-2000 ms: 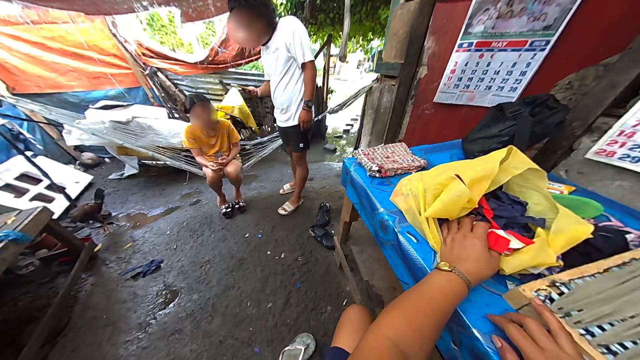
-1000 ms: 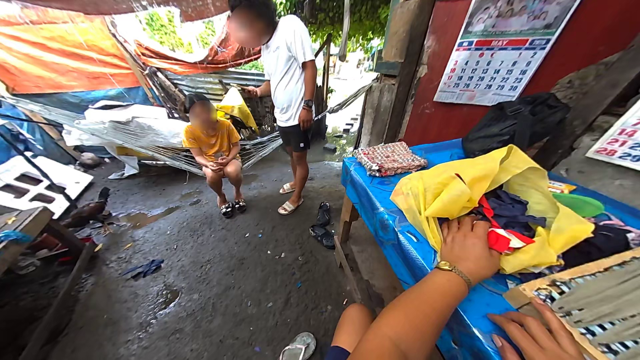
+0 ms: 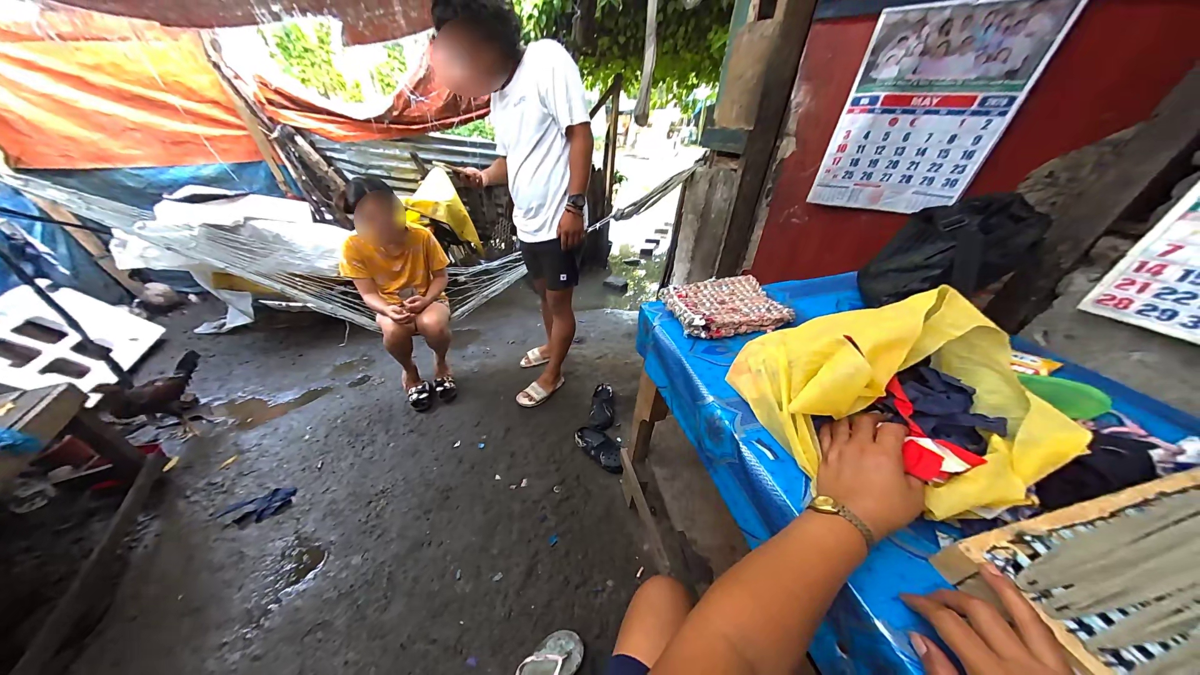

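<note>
My left hand [image 3: 867,478], with a gold-coloured wristwatch [image 3: 839,511], lies at the near side of an open yellow bag [image 3: 783,370]. Its fingertips reach into the dark blue cloth pieces [image 3: 947,408] and are partly hidden; a red and white cloth piece [image 3: 923,455] is beside them. At the lower right, my right hand [image 3: 994,628] has its fingers spread over the blue plastic table cover [image 3: 872,600], beside the corner of a wooden frame [image 3: 966,558]. Grey-beige fabric strips [image 3: 1116,562] and a black-and-white weave fill that frame.
A woven multicoloured mat [image 3: 727,307], a black bag [image 3: 956,246] and a green plastic item [image 3: 1069,396] are on the table. One person [image 3: 398,267] sits by a net hammock [image 3: 253,258]; another person [image 3: 544,141] stands beside. Black footwear [image 3: 600,448] and a dark cloth [image 3: 261,504] lie on wet ground.
</note>
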